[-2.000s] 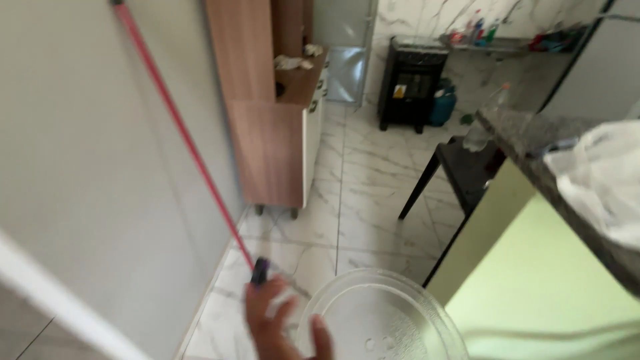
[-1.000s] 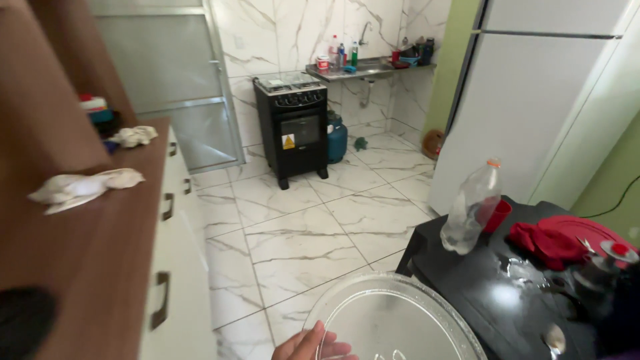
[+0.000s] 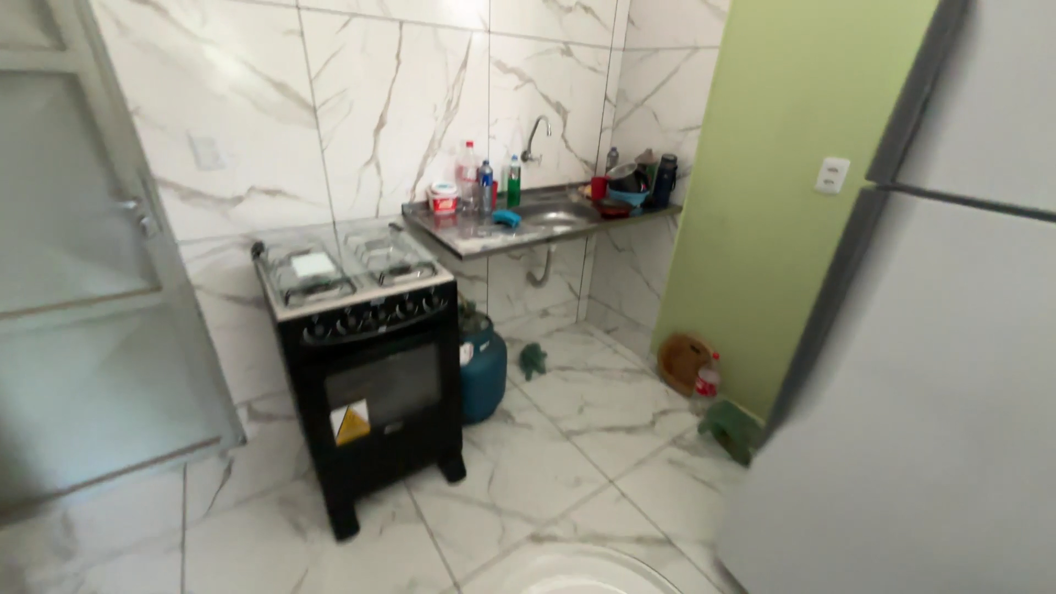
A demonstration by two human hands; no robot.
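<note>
The rim of a clear round glass plate (image 3: 577,561) shows at the bottom edge of the head view; the rest of it is cut off. Neither of my hands is in the picture, so what holds the plate is hidden. Ahead at the left stands a black gas stove (image 3: 379,396) with its glass lid down over the burners. Right of it, a steel sink counter (image 3: 495,239) carries bottles, a white and red tub (image 3: 443,198), a blue cloth or sponge (image 3: 506,219) and a blue bowl (image 3: 629,196) with dishes.
A blue gas cylinder (image 3: 485,371) stands beside the stove. A grey refrigerator (image 3: 924,396) fills the right side. A metal door (image 3: 74,289) is at the left. On the tiled floor (image 3: 544,462) near the green wall are a brown basket (image 3: 683,363), a plastic bottle (image 3: 704,388) and a green object (image 3: 733,431).
The view has moved forward to the stove and sink. The hand at the glass plate one second ago is out of view, and the plate shows lower. The black table and wooden cabinet have left the view.
</note>
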